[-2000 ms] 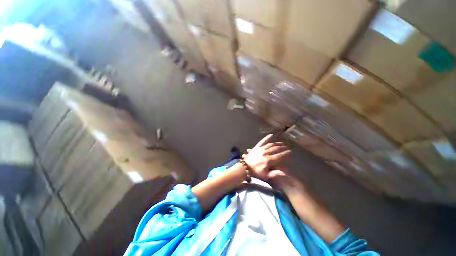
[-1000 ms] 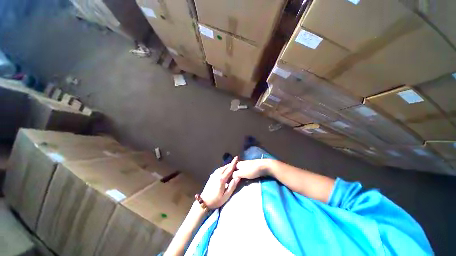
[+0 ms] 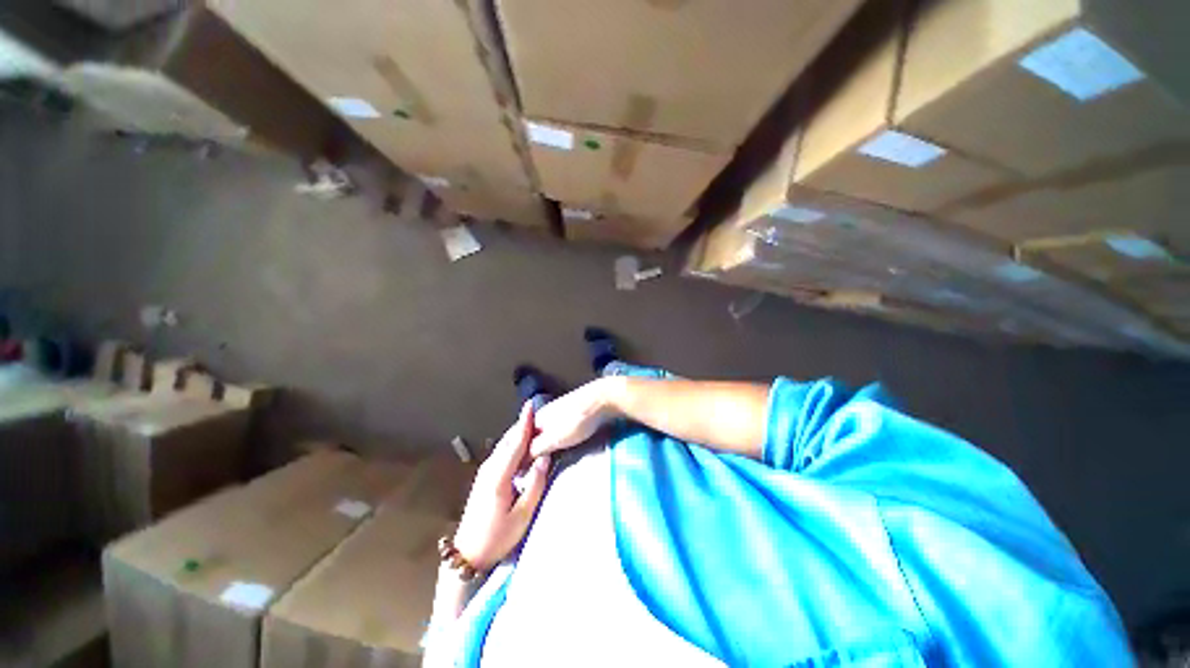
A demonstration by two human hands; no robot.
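My left hand [image 3: 497, 502], with a beaded bracelet at its wrist, is in front of my body with fingers stretched and thumb apart. My right hand [image 3: 574, 416] comes in from the right and touches the left hand. Its fingertips are partly hidden at the left hand. No object shows in either hand. Nearby, brown cartons [image 3: 281, 535] with white labels and a green sticker stand at the lower left. Neither hand touches them.
Tall carton stacks [image 3: 626, 65] line the top. A row under shiny stretch wrap [image 3: 900, 268] runs along the right. Paper scraps [image 3: 459, 243] lie on the grey-brown floor [image 3: 339, 287]. Smaller cartons [image 3: 163, 437] stand at the left.
The view has turned and moved along the aisle. The hands have stayed together and now appear further left. The top stacks appear larger, and the lower-left cartons have shifted lower.
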